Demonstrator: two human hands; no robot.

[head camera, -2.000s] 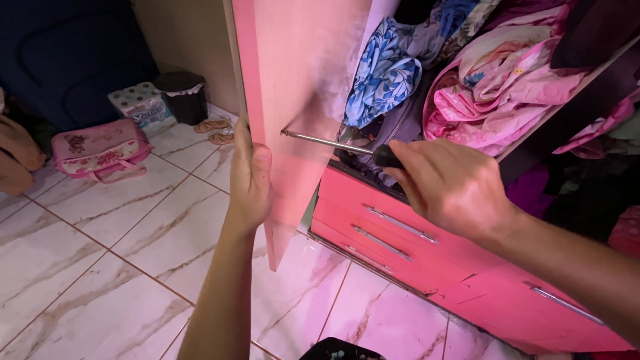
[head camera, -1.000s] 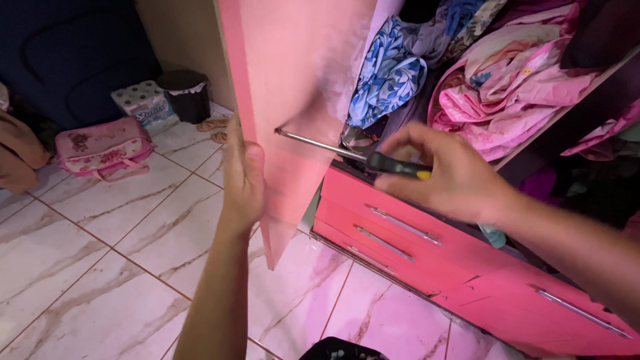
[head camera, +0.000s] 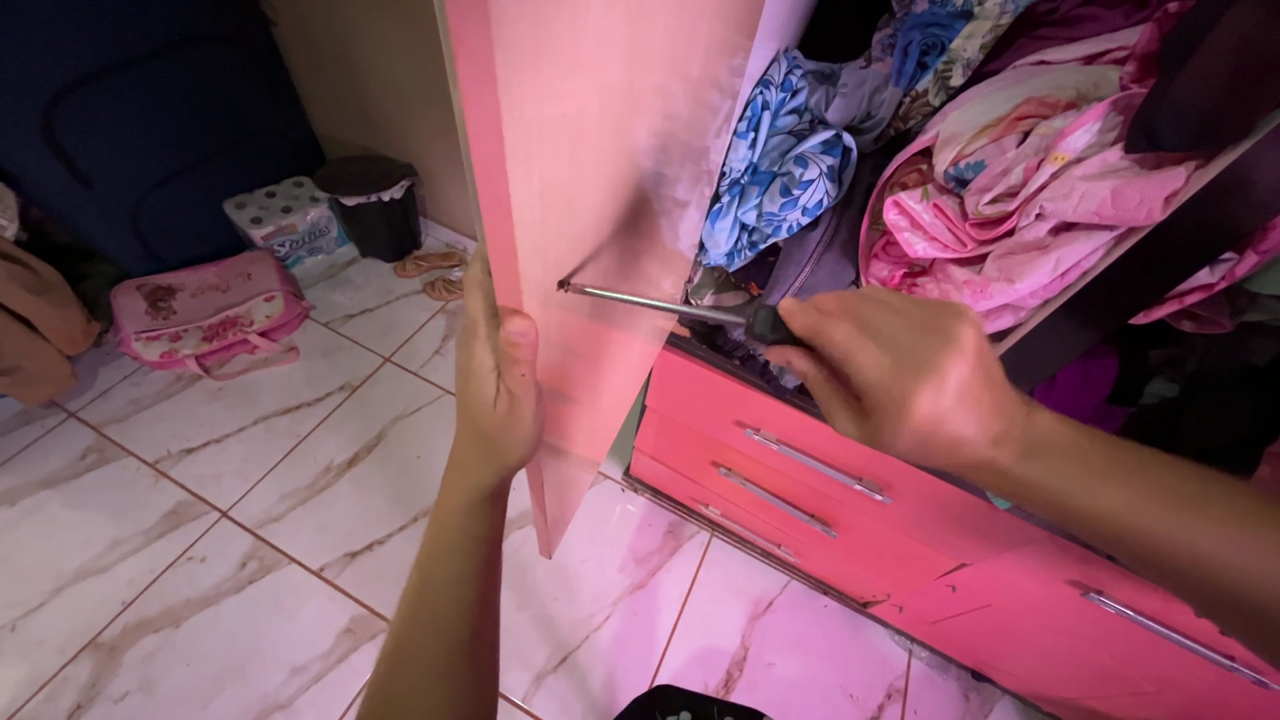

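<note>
My right hand is closed around the dark handle of a screwdriver. Its metal shaft points left, and the tip meets a small dark spot on the inner face of a pink wardrobe door. My left hand grips the free edge of that door, thumb on the inner face and fingers hidden behind it. The door stands open beside the wardrobe's drawers. Whether a screw sits at the tip is too small to tell.
Pink drawers with metal handles lie below shelves of crumpled clothes. On the tiled floor are a pink bag, a paper roll pack, a black bin and sandals. A black container shows at the bottom edge.
The right hand has shifted and turned on the screwdriver's handle, which showed more one second ago. The tip remains at the same spot on the door; the left hand still holds the edge.
</note>
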